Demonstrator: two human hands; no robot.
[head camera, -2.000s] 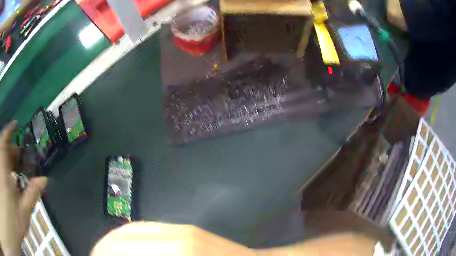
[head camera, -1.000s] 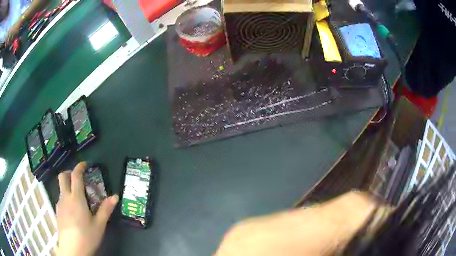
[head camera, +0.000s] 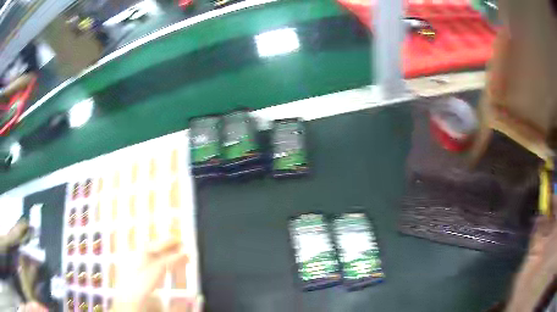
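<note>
Two phone boards in black housings, one (head camera: 314, 250) and another (head camera: 359, 248), lie side by side on the dark green bench. The parts tray (head camera: 140, 201), a white grid with tan cells, holds red-and-black modules in its left columns. My left hand (head camera: 149, 277) is over the tray's lower right part, blurred and pale; whether its fingers hold anything is unclear. Only a blurred part of my right arm shows at the right edge; the hand is cut off by the picture's edge.
Stacked phone units (head camera: 238, 140) and a single unit (head camera: 289, 146) stand by the conveyor's pale edge. The dark solder mat (head camera: 464, 195), red-rimmed tub (head camera: 453, 125) and cardboard hood (head camera: 525, 79) are right. A red carrier tray (head camera: 446, 42) lies beyond. Another person's hand (head camera: 30, 304) is lower left.
The view has swung left. My left hand has let go of the phone unit, which now lies beside the other, and has moved onto the parts tray. My right arm has moved to the right edge.
</note>
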